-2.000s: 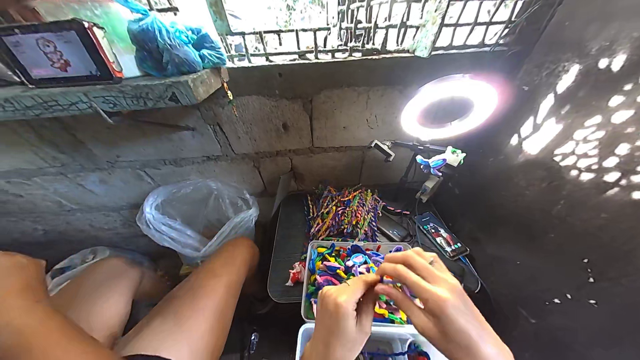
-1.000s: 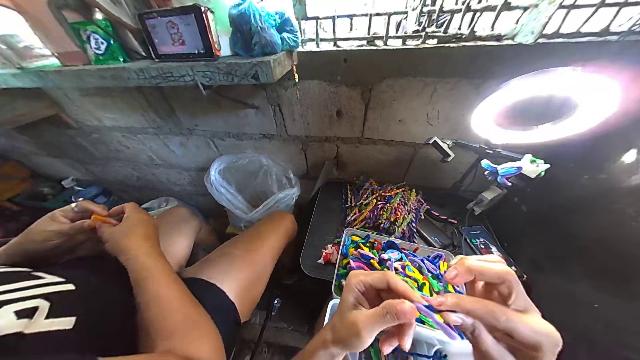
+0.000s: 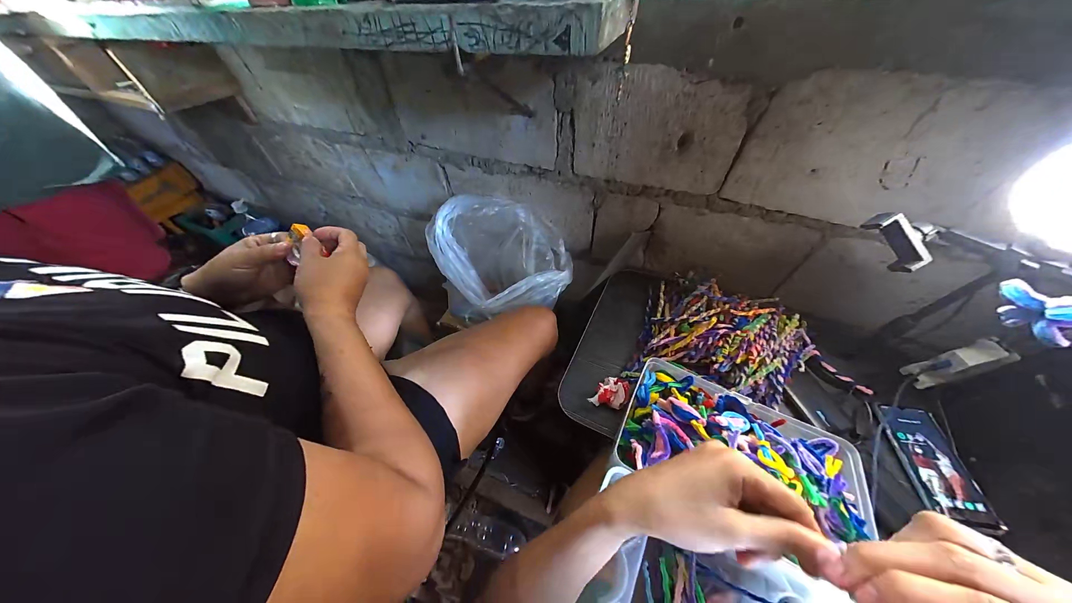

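Note:
My left hand [image 3: 724,502] is bent over the near edge of a clear plastic tub [image 3: 858,469] full of looped, fuzzy stems in many colours. Its fingertips meet those of my right hand [image 3: 946,557] at the lower right. Whatever lies between the fingertips is hidden. Beneath my hands a second clear container [image 3: 624,557] holds more coloured strands. Behind the tub, a heap of twisted multicoloured strands [image 3: 724,331] rests on a dark tray [image 3: 599,352], with a small red and white piece [image 3: 611,392] beside it.
On the left a seated co-worker [image 3: 335,276] handles a small orange item [image 3: 299,232]. A clear plastic bag [image 3: 502,260] stands by the block wall. At right are a lit phone [image 3: 938,465], a clamp on an arm [image 3: 900,239], a ring light [image 3: 1047,197] and a blue-white fuzzy figure [image 3: 1038,311].
The view has swung left and down. A purple strand showed between my hands one second ago; now my fingertips are together lower down, with none plainly visible there.

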